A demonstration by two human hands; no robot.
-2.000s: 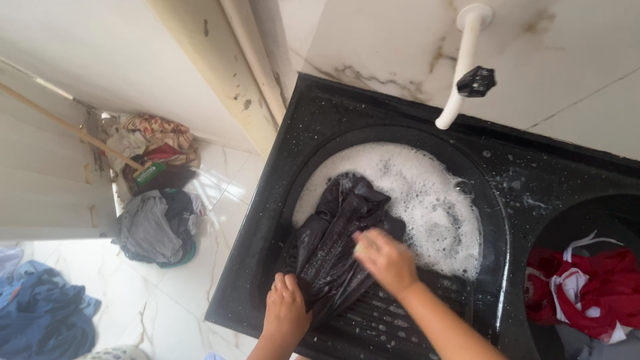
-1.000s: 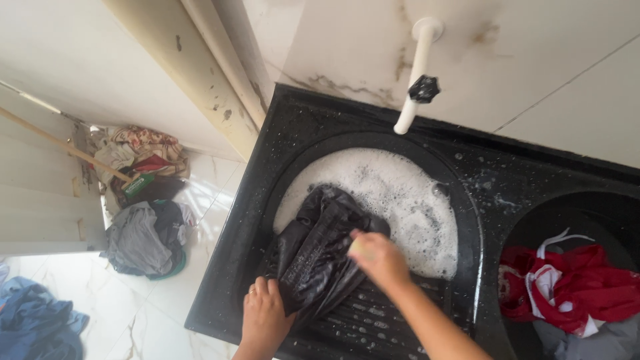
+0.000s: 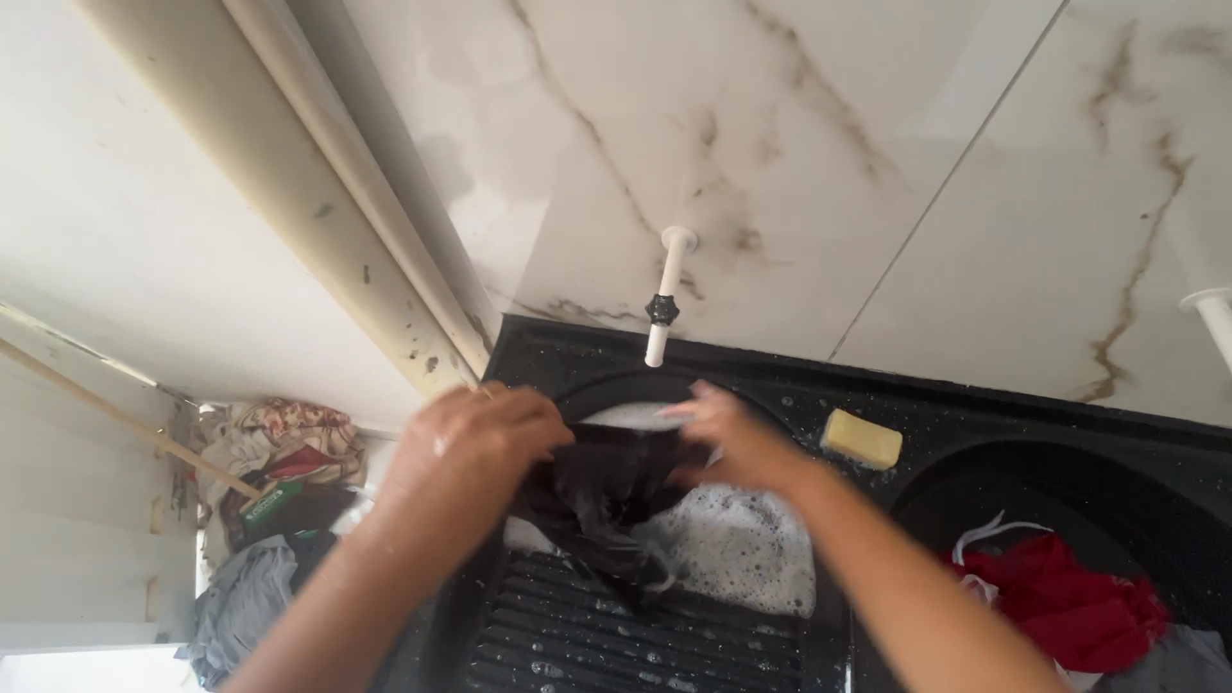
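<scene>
A wet dark garment [image 3: 616, 500] hangs raised over the left basin of a black laundry sink. My left hand [image 3: 491, 433] grips its upper left edge. At its upper right edge is my right hand [image 3: 727, 438], blurred, its fingers partly spread; whether it grips the cloth is unclear. White suds [image 3: 746, 558] fill the basin behind and beside the garment, above the ribbed washboard [image 3: 626, 626]. A yellow bar of soap [image 3: 862, 440] lies on the sink's ledge, right of my right hand.
A white tap with a black knob [image 3: 662, 309] juts from the marbled wall above the basin. Red clothing [image 3: 1078, 602] lies in the right basin. Heaped clothes [image 3: 289, 448] and a green broom head [image 3: 268, 510] are on the floor at left.
The dark garment, earlier flat on the washboard under my hands, is now lifted. Both hands have moved up toward the tap. The soap bar now shows on the ledge. The view has tilted up.
</scene>
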